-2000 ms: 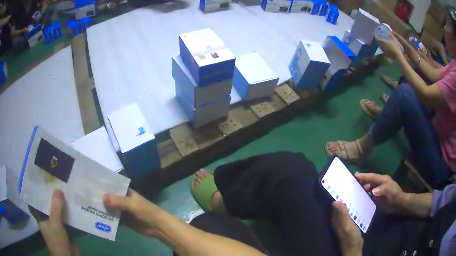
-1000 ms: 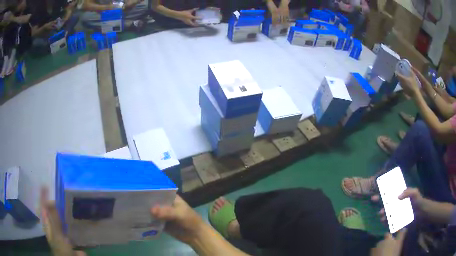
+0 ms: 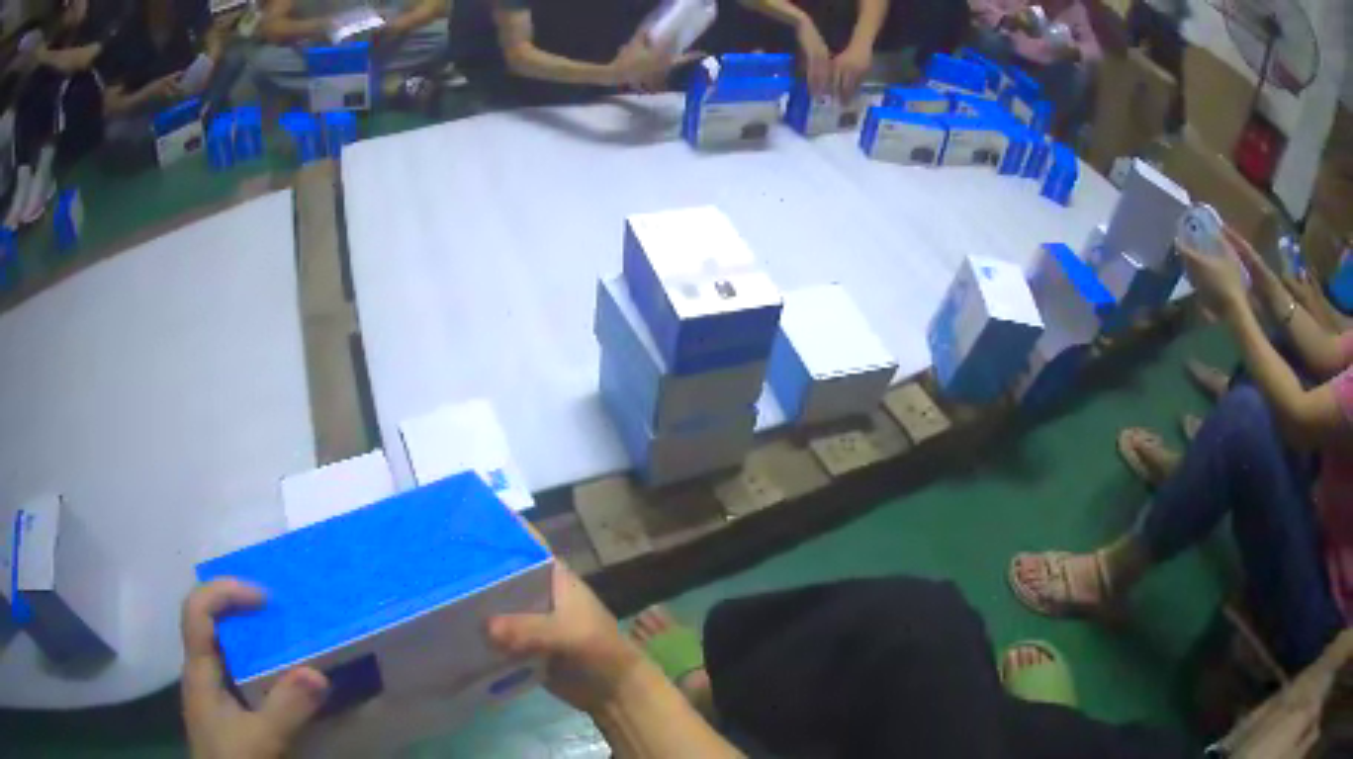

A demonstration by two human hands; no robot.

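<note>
A retail carton (image 3: 389, 571) with a solid blue side facing up and a white printed face towards me is held at the lower left. The dark picture on its white face is partly covered by my left thumb. My left hand (image 3: 245, 675) grips its left end, with fingers on the blue side. My right hand (image 3: 586, 638) grips its right end, thumb on the white face. The carton's underside and far face are hidden.
Stacked cartons (image 3: 698, 289) stand ahead on a white-covered pallet (image 3: 490, 193), with more cartons (image 3: 982, 326) along its right edge. Two white-topped cartons (image 3: 457, 445) stand just behind the held one. A seated person's legs (image 3: 846, 667) are at right; people sit around the far side.
The flat white face seen first has turned to show a full box. Since then its blue side has tilted up and my left hand has closed on its end. The neighbour's phone has left view.
</note>
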